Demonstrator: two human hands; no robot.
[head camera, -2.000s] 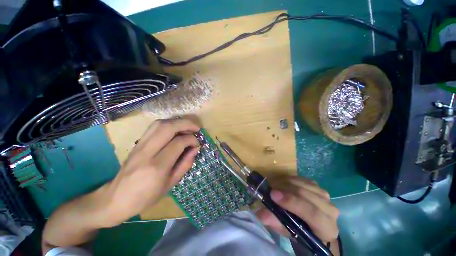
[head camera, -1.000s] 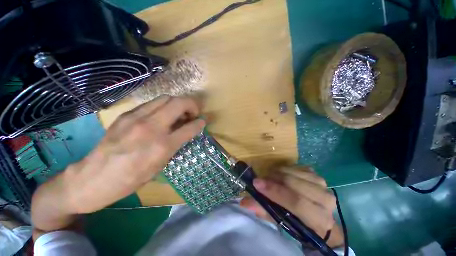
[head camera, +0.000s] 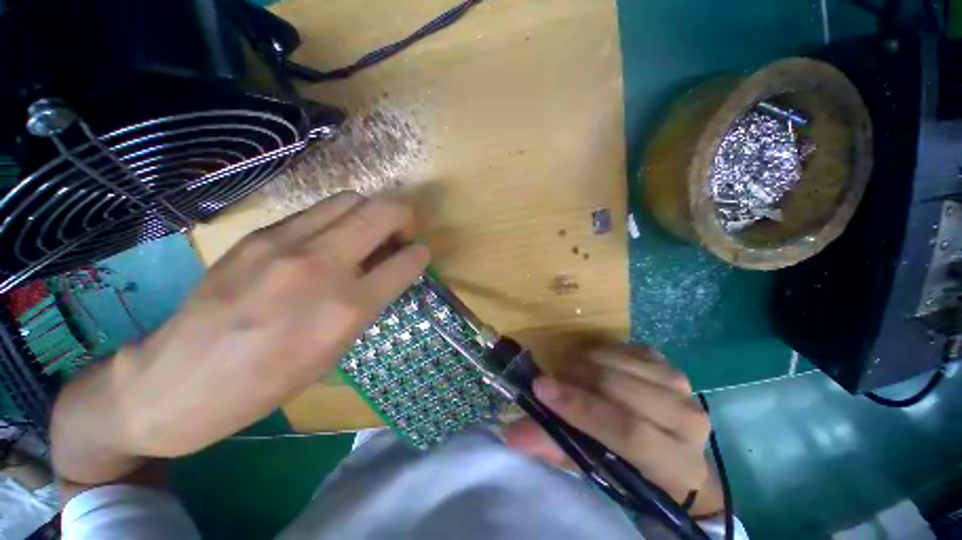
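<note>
A green PCB panel (head camera: 417, 369) with rows of silvery parts lies tilted over the cardboard mat (head camera: 517, 137). My left hand (head camera: 264, 316) is over its upper left part, thumb and fingers pinched together near the top corner; what is between the fingertips is too small to tell. My right hand (head camera: 633, 422) holds the black soldering iron (head camera: 559, 427) like a pen. Its metal shaft points up and left along the panel's right side, with the tip close to the left fingertips. A second thin metal rod beside the shaft reaches over the panel.
The fume fan (head camera: 158, 169) stands at upper left, with brownish clippings (head camera: 364, 153) before it. Small wired parts (head camera: 53, 332) lie at left. A round dross pot (head camera: 686, 158) with silver scrap is at right, beside a black box (head camera: 854, 316). A dark cord (head camera: 390, 58) crosses the mat's top.
The view has shifted, so the fan sits further left. My left hand has moved from the panel's top edge to cover more of its upper left part. The right hand still holds the iron.
</note>
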